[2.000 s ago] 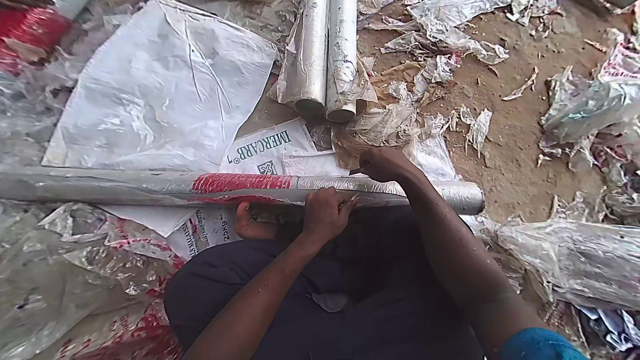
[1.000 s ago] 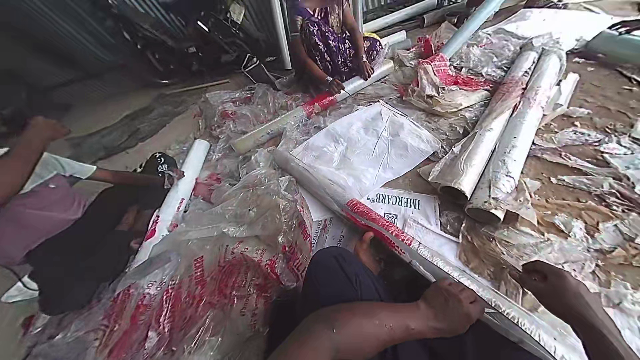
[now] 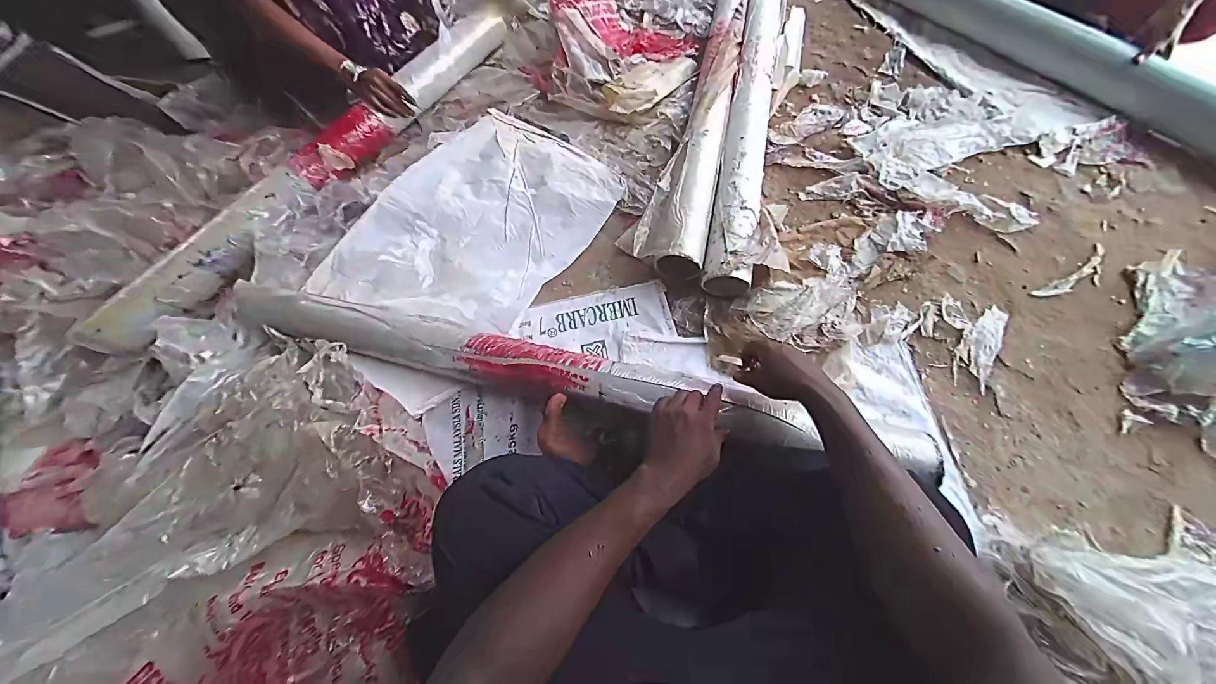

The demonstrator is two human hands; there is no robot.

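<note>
A long pipe wrapped in whitish plastic film (image 3: 380,328), with a red printed patch near its middle, lies across the lap, slanting down to the right. My left hand (image 3: 686,432) rests on the pipe right of the red patch, its fingers curled over the film's edge. Just beyond the pipe, my right hand (image 3: 774,369) is closed with its fingertips together near crumpled film; whether it pinches film or a small tool cannot be made out. Under the pipe are a white sheet (image 3: 475,218) and a printed sack (image 3: 608,313). A bare foot (image 3: 565,432) shows below the pipe.
Two wrapped pipes (image 3: 731,180) lie beyond the sack. At the upper left another person's hand (image 3: 382,92) touches a pipe with a red band (image 3: 347,142). Heaped plastic film (image 3: 190,475) covers the left; torn scraps (image 3: 983,342) lie on the dirt at right. A large pale pipe (image 3: 1073,57) crosses the upper right.
The view has swung strongly between frames. Both hands remain around the same wrapped pipe; my right hand is nearer the pipe than one second ago.
</note>
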